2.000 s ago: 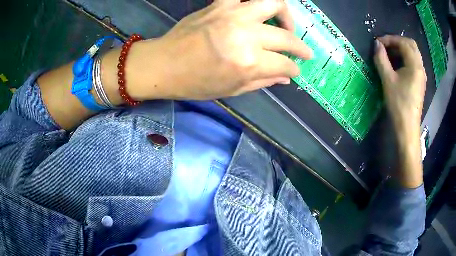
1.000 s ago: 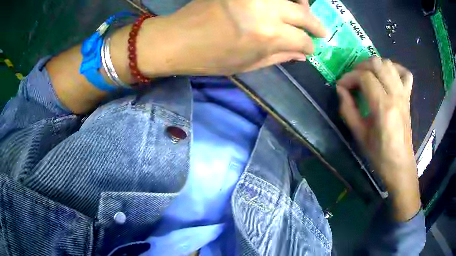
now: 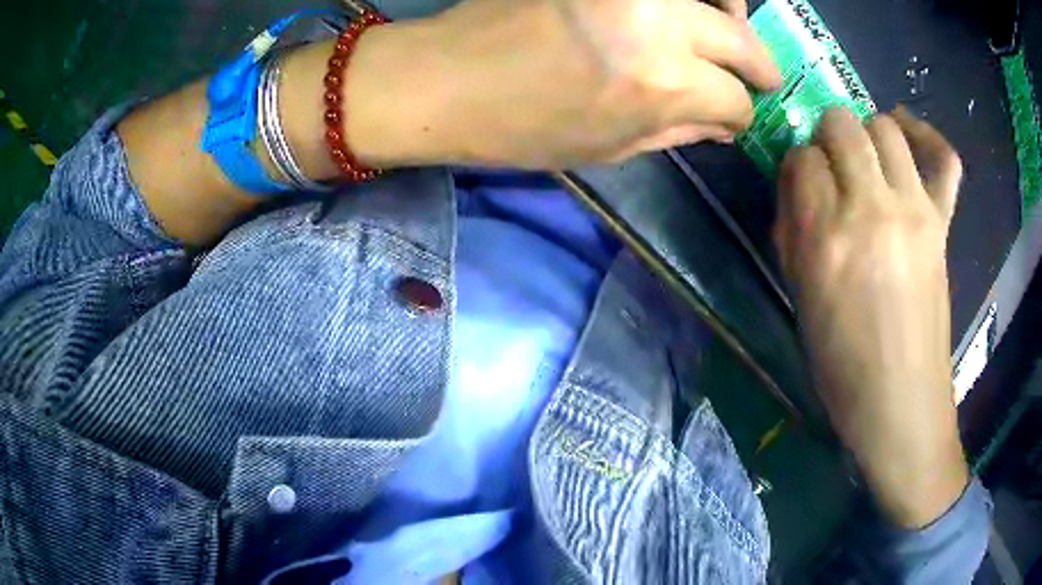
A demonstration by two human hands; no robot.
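Observation:
The green PCB panel (image 3: 809,78) lies at the upper right on the dark mat, partly hidden by both hands. My left hand (image 3: 606,86) reaches over its left edge with bent fingers. It wears a blue wrist strap, silvery bangles and a red bead bracelet. My right hand (image 3: 859,229) is back-up over the panel's lower right part, fingers curled. Its fingertips are hidden, so I cannot tell if it pinches anything. Whether the left fingers grip the panel is also unclear.
Small whitish specks (image 3: 916,78) lie on the mat right of the panel. Another green panel (image 3: 1019,126) lies at the far right. A white label-like item (image 3: 975,357) is beside my right wrist. The bench edge (image 3: 686,291) runs diagonally below the hands.
My right hand has moved left from the loose specks onto the panel and now covers its lower part. My left hand stays at the panel's left edge. The whole view has shifted slightly.

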